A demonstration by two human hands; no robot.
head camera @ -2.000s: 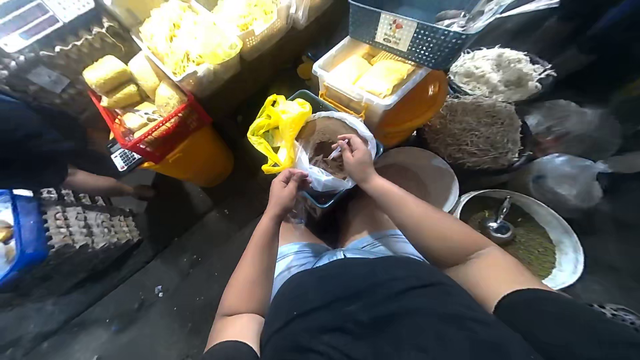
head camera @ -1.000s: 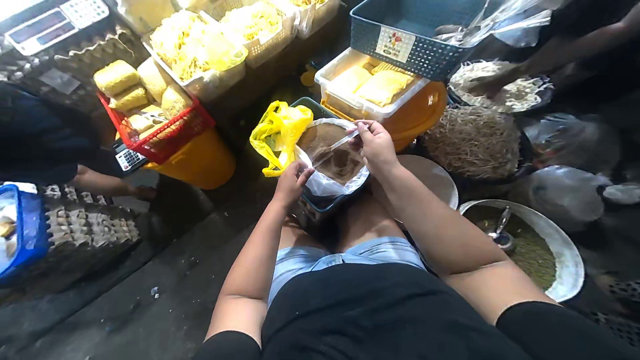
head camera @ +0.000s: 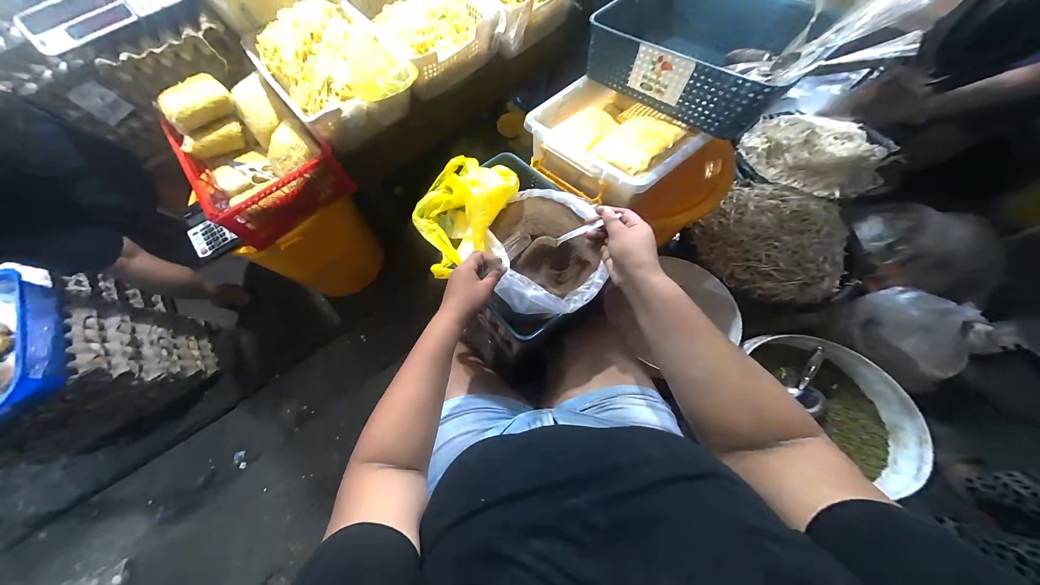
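My right hand [head camera: 630,246] grips the handle of a pale plastic spoon [head camera: 578,231], whose bowl end rests at the brown powder [head camera: 552,264]. The powder fills an opened white plastic bag [head camera: 532,294] set in a dark basket [head camera: 520,323] between my knees. At the bag's left rim, my left hand [head camera: 473,286] is closed, with the edge of a thin clear bag or film seeming to run from its fingers over the powder; exactly what it pinches is hard to tell. A crumpled yellow plastic bag [head camera: 467,203] lies just beyond my left hand.
A red basket [head camera: 276,213] of yellow blocks stands left on an orange bucket [head camera: 329,252], beside a calculator [head camera: 211,236]. At right are a white tub [head camera: 561,150], a blue-gray basket [head camera: 609,41], a bowl of green beans [head camera: 914,431] and clear bags [head camera: 918,329]. People are at both sides.
The spoon, seen raised over the bag one second ago, is lower at the powder. A person's hand at the right has moved off the white strands. The yellow bag stays beside the white bag.
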